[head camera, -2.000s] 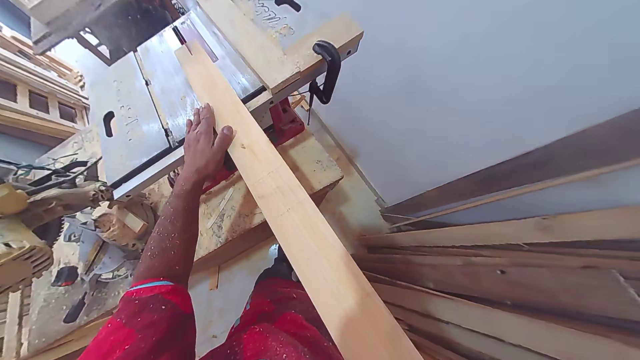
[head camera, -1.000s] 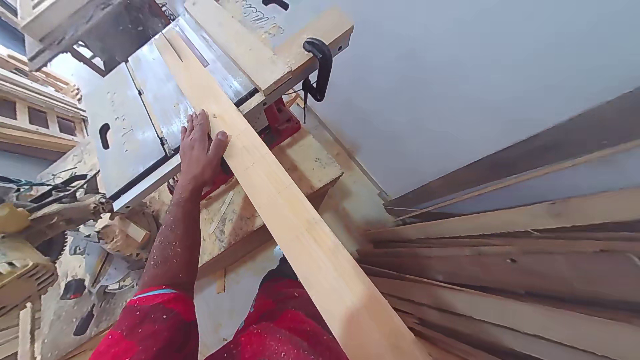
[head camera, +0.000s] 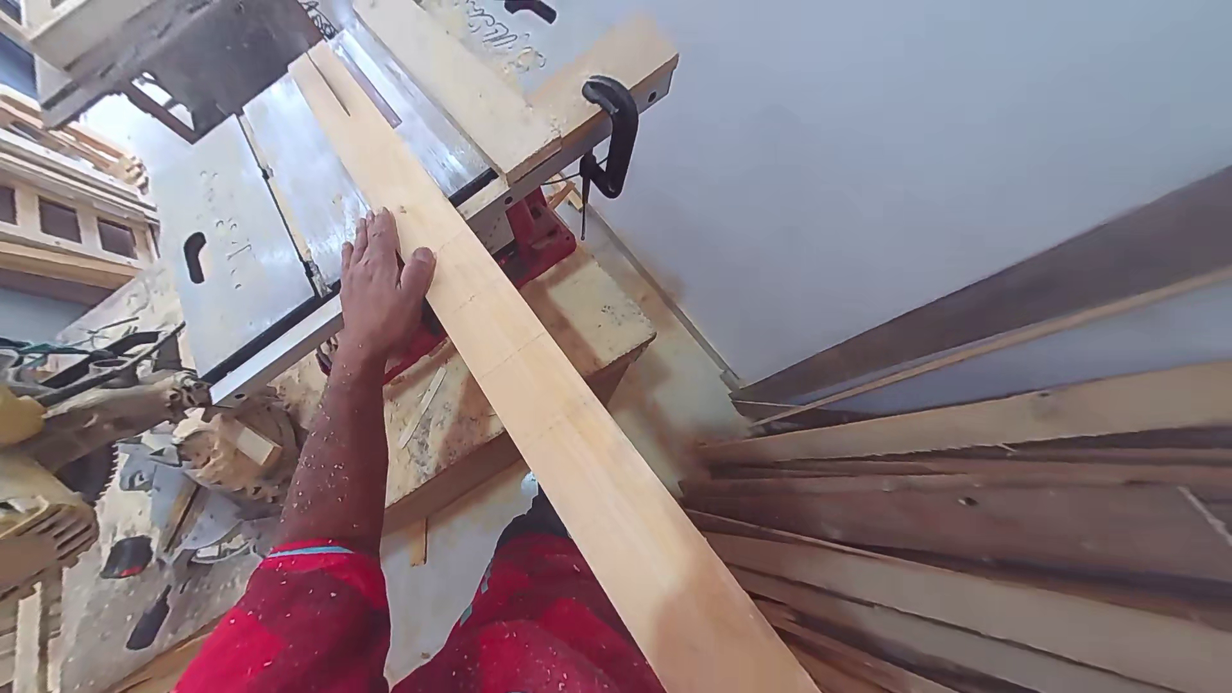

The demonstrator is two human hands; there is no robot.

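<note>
A long pale wooden board runs from the bottom of the view up over the metal table of a table saw. A narrow slit shows near its far end. My left hand lies at the board's left edge by the table's front edge, fingers stretched forward and thumb touching the board. My right hand is out of view. Along the board's right side, a wooden fence is held by a black C-clamp. The blade cannot be made out.
A wooden block stands below the saw's front edge. Several planks lie at the lower right, beside a pale wall. Power tools and scraps crowd the left. A grey boxy object overhangs the table at the upper left.
The board has slid farther up the saw table, and the slit at its far end has become longer. My left hand remains at the board's left edge. The view has shifted a little.
</note>
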